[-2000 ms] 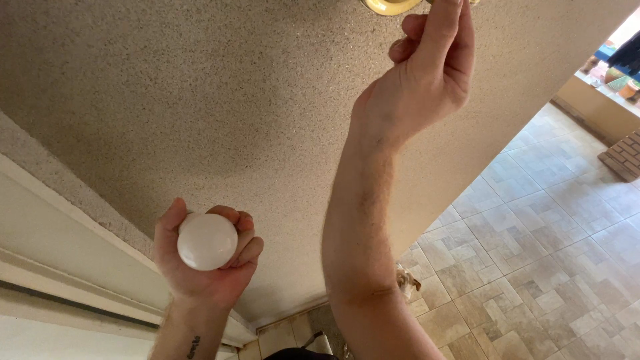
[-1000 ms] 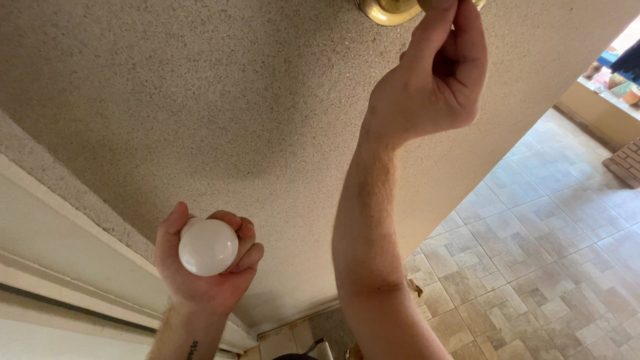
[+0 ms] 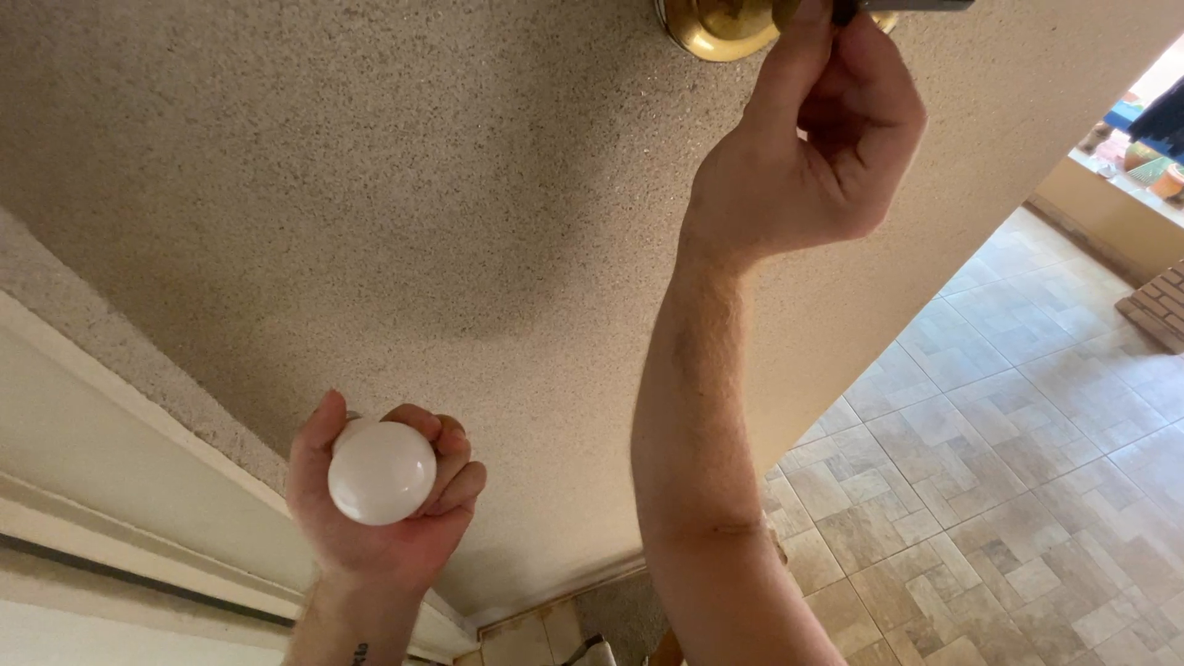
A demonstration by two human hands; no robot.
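Note:
My left hand (image 3: 388, 499) is wrapped around a white light bulb (image 3: 381, 473), its rounded end toward me, low at the left. At the top, the thumb and fingers of my right hand (image 3: 823, 120) pinch a small part beside a round brass wall fixture base (image 3: 717, 28). A dark, slim piece (image 3: 916, 5) extends to the right from those fingertips. The upper part of the fixture is cut off by the frame's edge, and what exactly the right fingertips grip is partly hidden.
A speckled, rough wall (image 3: 416, 185) fills the middle. A pale door or window frame (image 3: 139, 444) runs along the lower left. Tiled floor (image 3: 980, 444) lies at the right, with a brick piece (image 3: 1156, 305) and a ledge bearing pots (image 3: 1167, 182) beyond.
The brass base and my right hand show a little lower in the view than two seconds ago, and the dark slim piece has come into view. The left hand keeps its hold on the bulb.

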